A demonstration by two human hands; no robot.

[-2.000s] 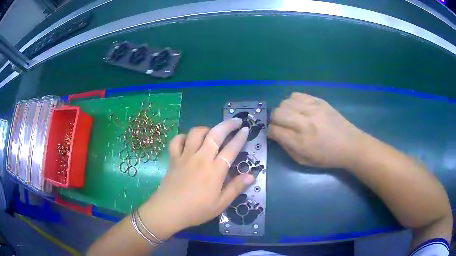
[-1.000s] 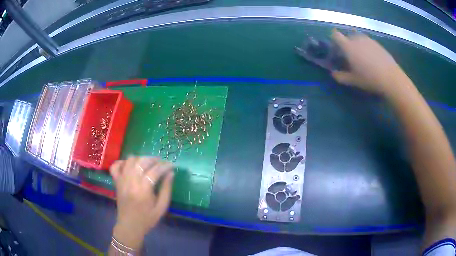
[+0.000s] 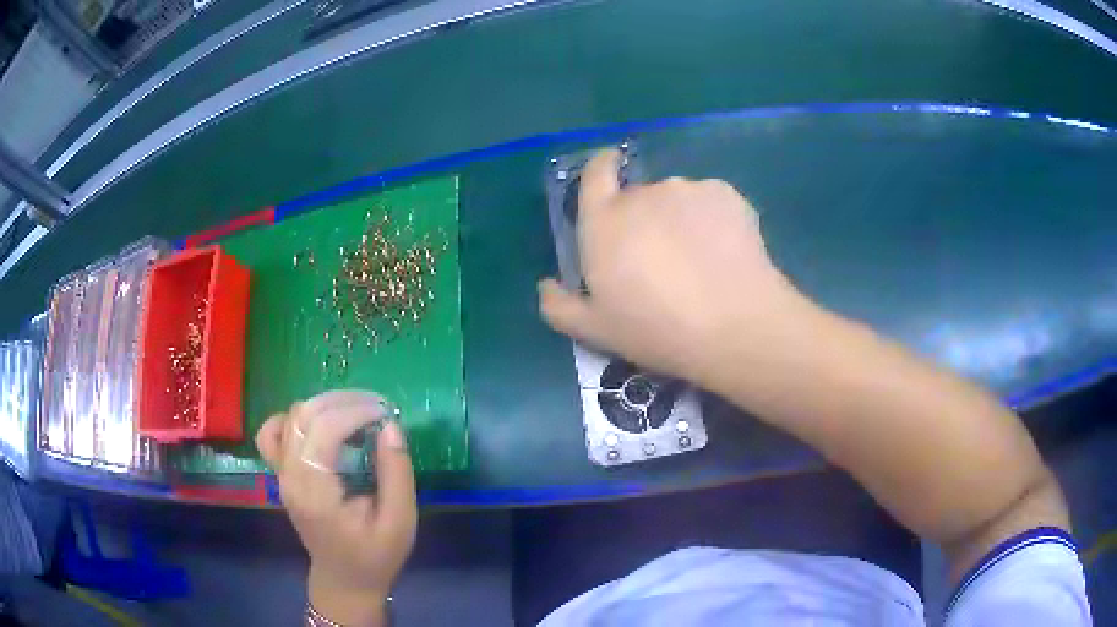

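The three-opening unit [image 3: 637, 443] lies on the dark green bench, slightly slanted, with one spoked opening showing at its near end. My right hand [image 3: 674, 263] covers its middle and far part, index finger on the far end and thumb at the left edge; the other fingers are curled. My left hand [image 3: 346, 472] is over the near edge of the green mat [image 3: 276, 355], thumb and fingers curved close together. Something thin may be between the fingertips, too blurred to tell. The pile of small copper-coloured parts [image 3: 386, 279] lies on the mat.
The red bin [image 3: 223, 355], with small copper parts inside, stands at the mat's left side. Clear plastic trays [image 3: 92, 361] stand beyond it. Blue tape [image 3: 527, 147] marks the bench edges. A metal rail [image 3: 263, 92] runs along the far side.
My right hand has left the other unit on the far strip and come onto the near unit. That other unit is out of view. My left hand remains near the mat's front edge.
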